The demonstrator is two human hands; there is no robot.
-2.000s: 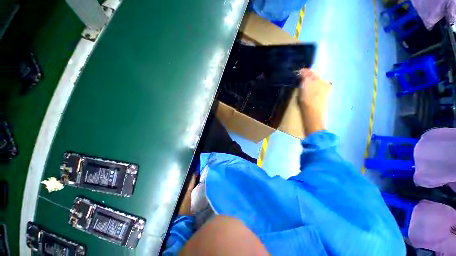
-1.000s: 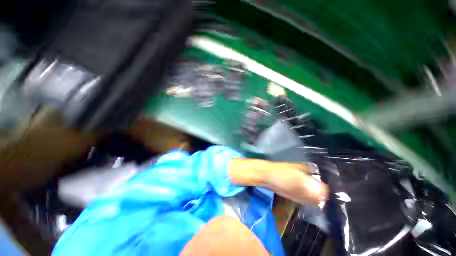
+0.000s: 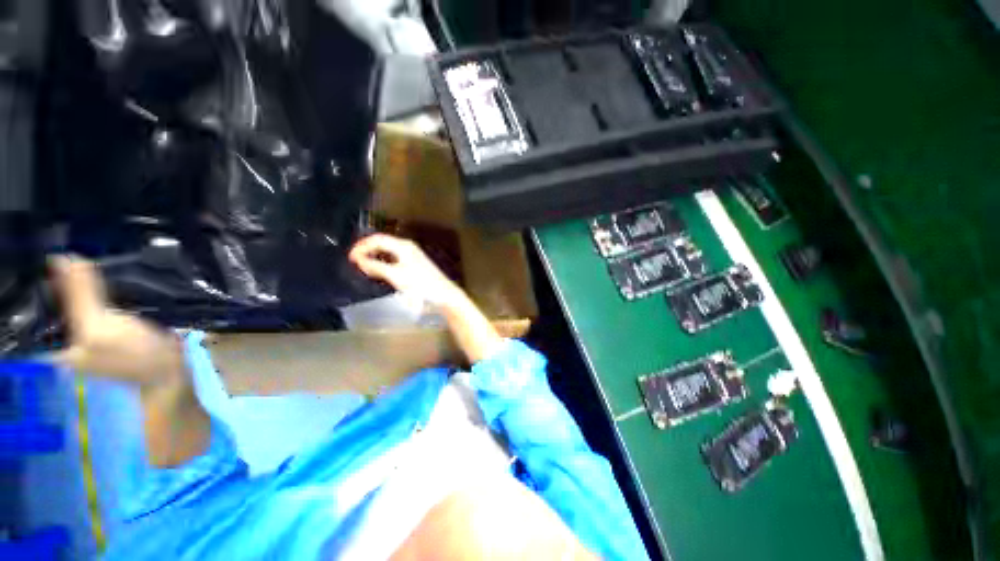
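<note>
A large shiny black plastic sheet or set of trays (image 3: 247,164) fills the upper left, over an open brown carton (image 3: 499,274). My left hand (image 3: 121,329) is blurred at its near left edge, fingers pointing up; whether it grips the plastic is unclear. My right hand (image 3: 400,263) is over the carton at the plastic's right side, thumb and fingers curled close together; a hold cannot be made out. A whitish translucent piece (image 3: 389,312) lies under my right wrist.
Matte black foam trays (image 3: 614,164) are stacked at the bench end, with phone bodies in the top one. Several open phone bodies (image 3: 691,389) lie on the green bench mat (image 3: 757,521). A white rail (image 3: 817,405) and a small white clump (image 3: 782,382) are beyond them.
The view has swung from the other side of the bench to the black plastic and carton. Both hands now show. The dark tray-like piece held two seconds ago cannot be picked out.
</note>
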